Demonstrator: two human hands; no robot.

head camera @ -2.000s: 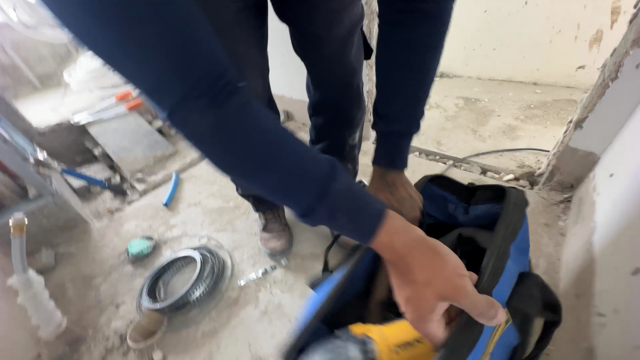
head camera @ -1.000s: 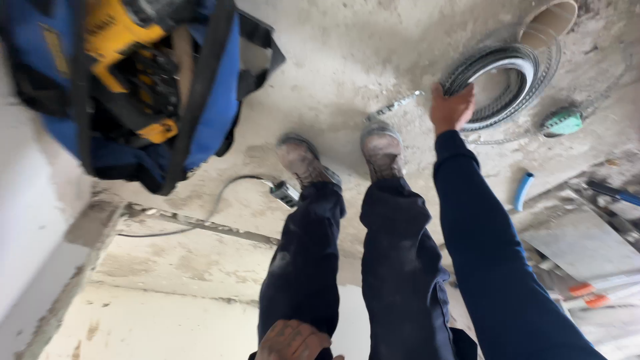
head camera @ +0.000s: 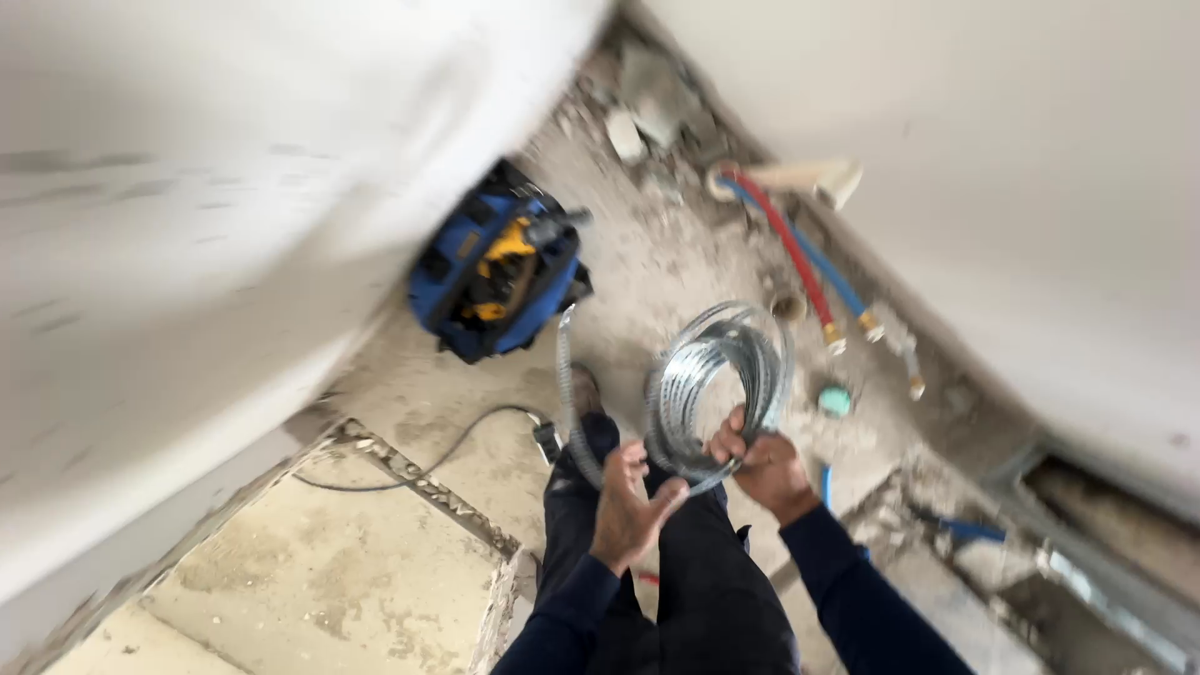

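A coil of perforated metal strapping (head camera: 689, 375) hangs in front of my legs, off the floor. My right hand (head camera: 755, 459) grips the coil's lower right side, fingers curled around the bands. My left hand (head camera: 633, 506) is at the lower left, palm up with thumb and fingers apart, beside the band. One loose end of the strapping curves up past my left hand toward the tool bag. Whether the left fingers touch the band cannot be told.
A blue and black tool bag (head camera: 497, 267) with yellow power tools stands by the wall. Red (head camera: 792, 258) and blue hoses (head camera: 830, 272) come from the right wall's base. A cable (head camera: 450, 455) crosses the floor near my feet. Rubble (head camera: 656, 112) lies in the corner.
The coil lay on the floor two seconds ago; my right hand reached it and now holds it up. My left hand has come to the coil from near my leg. The view has shifted widely.
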